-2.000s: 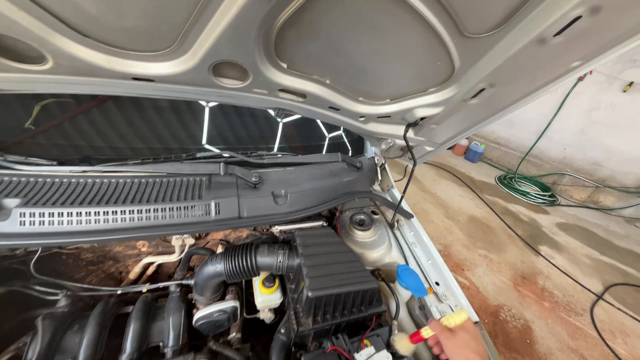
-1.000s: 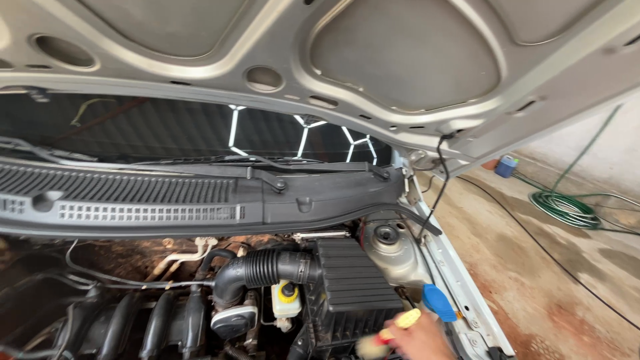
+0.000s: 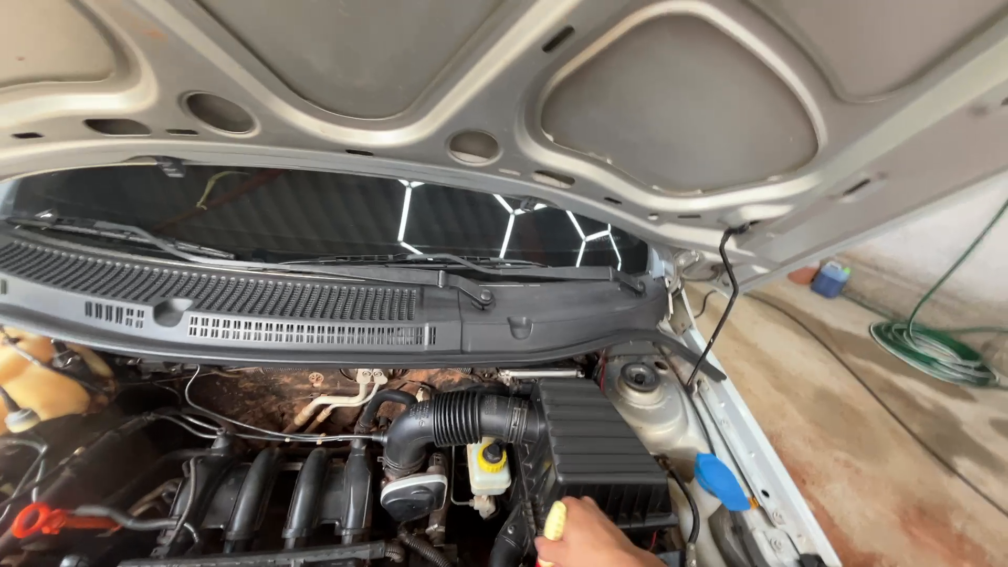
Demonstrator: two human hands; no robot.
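Observation:
My right hand (image 3: 594, 537) grips a brush by its pale yellow handle (image 3: 555, 521), at the bottom edge of the view. The bristles are out of view. The hand is just in front of the black air filter box (image 3: 602, 449). Left of it stand the brake fluid reservoir (image 3: 490, 468) with a yellow and black cap and the ribbed air intake hose (image 3: 457, 419). A blue washer reservoir cap (image 3: 721, 480) lies to the right. My left hand is not in view.
The raised hood (image 3: 472, 102) spans the top, held by a thin black prop rod (image 3: 726, 307). Behind the engine run the black cowl panel (image 3: 535, 319) and wiper arms. On the right floor are a coiled green hose (image 3: 933, 354) and a blue container (image 3: 829, 279).
My right hand with the brush has moved left, from beside the blue cap to the front of the air filter box. The view has swung right to left across the engine bay.

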